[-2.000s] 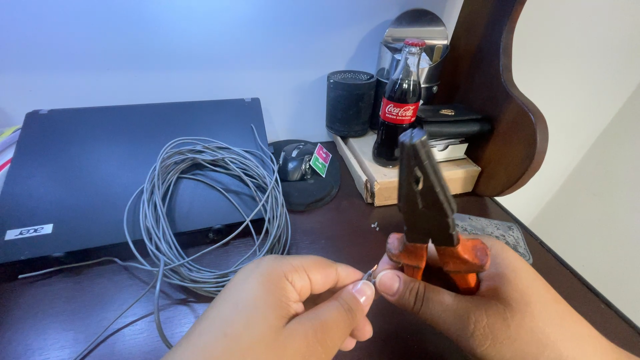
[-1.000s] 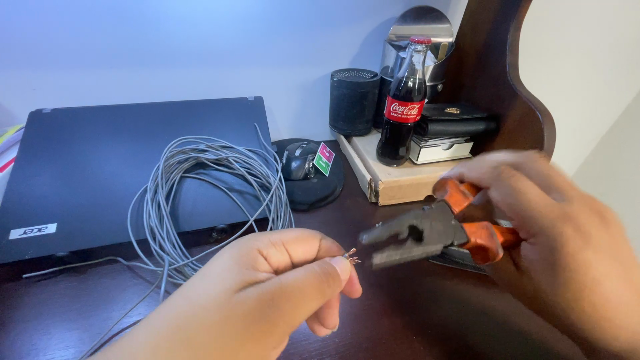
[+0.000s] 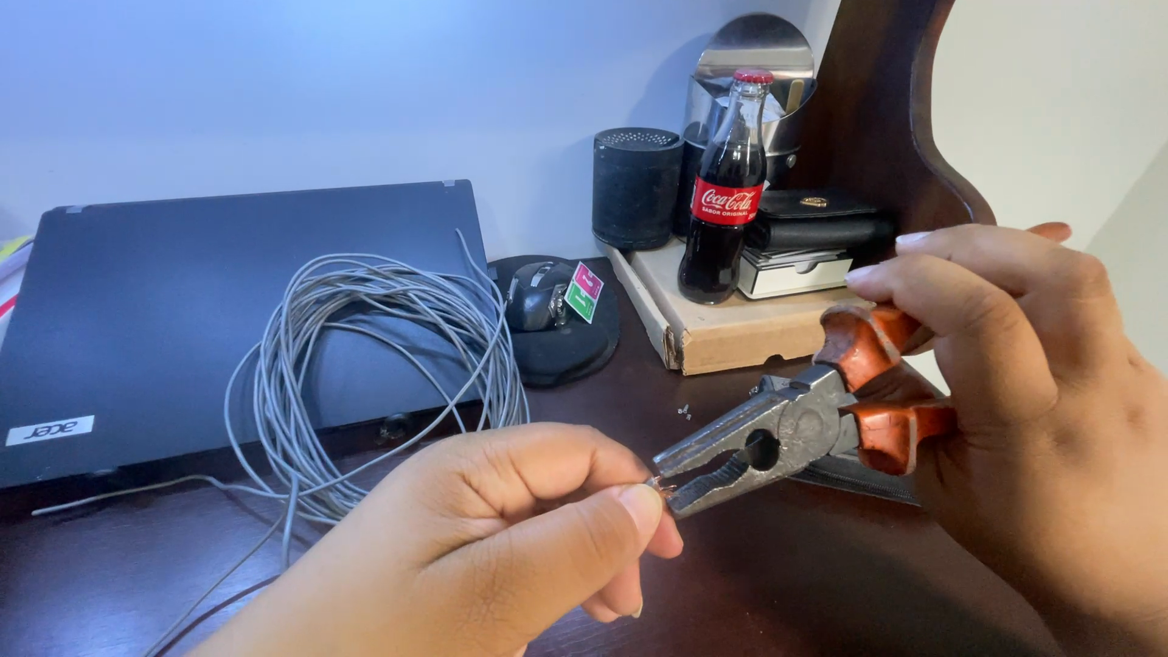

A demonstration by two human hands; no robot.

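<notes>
Between thumb and forefinger, my left hand [image 3: 529, 529] pinches a small wire end with bare copper strands [image 3: 663, 486] poking out past the fingertips. My right hand [image 3: 1022, 365] grips the orange handles of metal combination pliers [image 3: 762, 438]. The jaws of the pliers are parted and point left, with their tips around or right beside the strands; whether they touch cannot be told. To the left, a loose coil of grey cable [image 3: 292, 392] lies partly over a closed Acer laptop [image 3: 164, 301].
Behind the hands, a cardboard box [image 3: 748, 347] bears a Coca-Cola bottle [image 3: 721, 201], a small white box [image 3: 794, 274] and a black case [image 3: 812, 219]. A mouse [image 3: 538, 297] on a black pad [image 3: 570, 351] and a black cylinder [image 3: 637, 187] stand nearby. Tiny scraps [image 3: 684, 412] lie on the dark desk.
The pliers, upright two seconds ago beside the pinched fingers, have swung down to point left. Since one second ago their jaws have come to the strands at my left fingertips.
</notes>
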